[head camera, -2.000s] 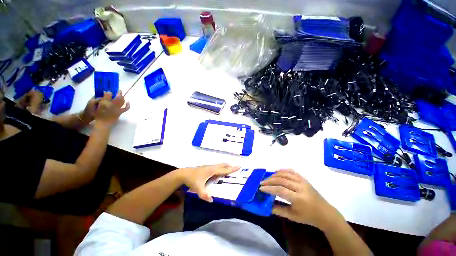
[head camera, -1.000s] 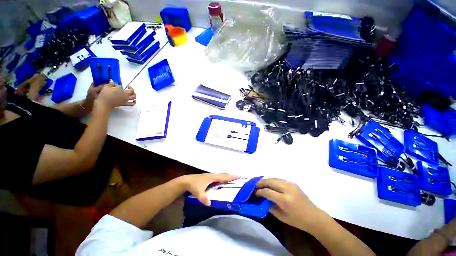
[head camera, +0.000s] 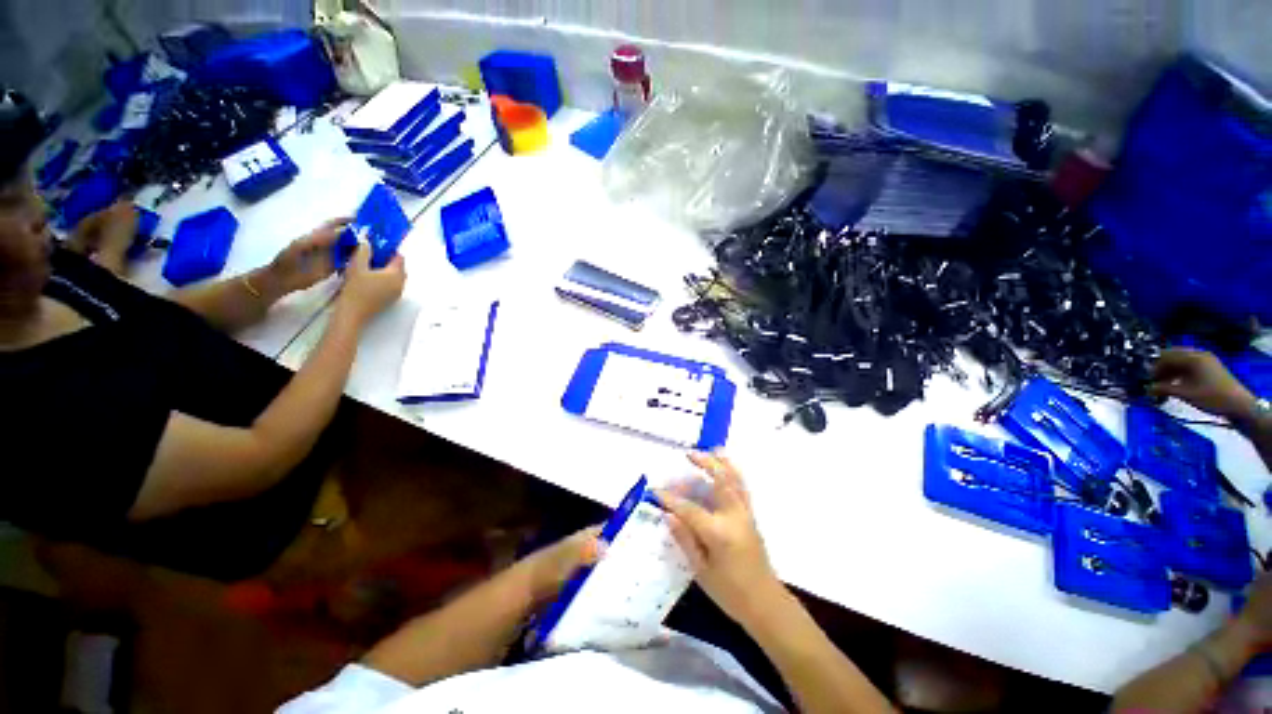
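Note:
A packed unit (head camera: 625, 583) with a white printed face and blue edges is held tilted at the table's front edge, close to my body. My left hand (head camera: 569, 558) grips its left side; part of that hand is hidden behind the unit. My right hand (head camera: 718, 527) is at its upper right edge, thumb and fingers on the card. A flat printed card (head camera: 645, 396) with blue ends lies on the table just beyond my hands. A white and blue pack (head camera: 447, 352) lies to its left.
Filled blue trays (head camera: 988, 479) lie at right, below a black cable pile (head camera: 893, 314). A metallic case (head camera: 607, 293) lies mid-table. A clear bag (head camera: 712, 147) and a stack of packs (head camera: 407, 133) are behind. A person at left holds a blue tray (head camera: 377, 223). Another person's arms reach in at right.
The unit in my hands has turned from flat to tilted, with its printed face outward. My right hand has moved left and up. The neighbour's tray has turned, and another person's hand has reached in at right.

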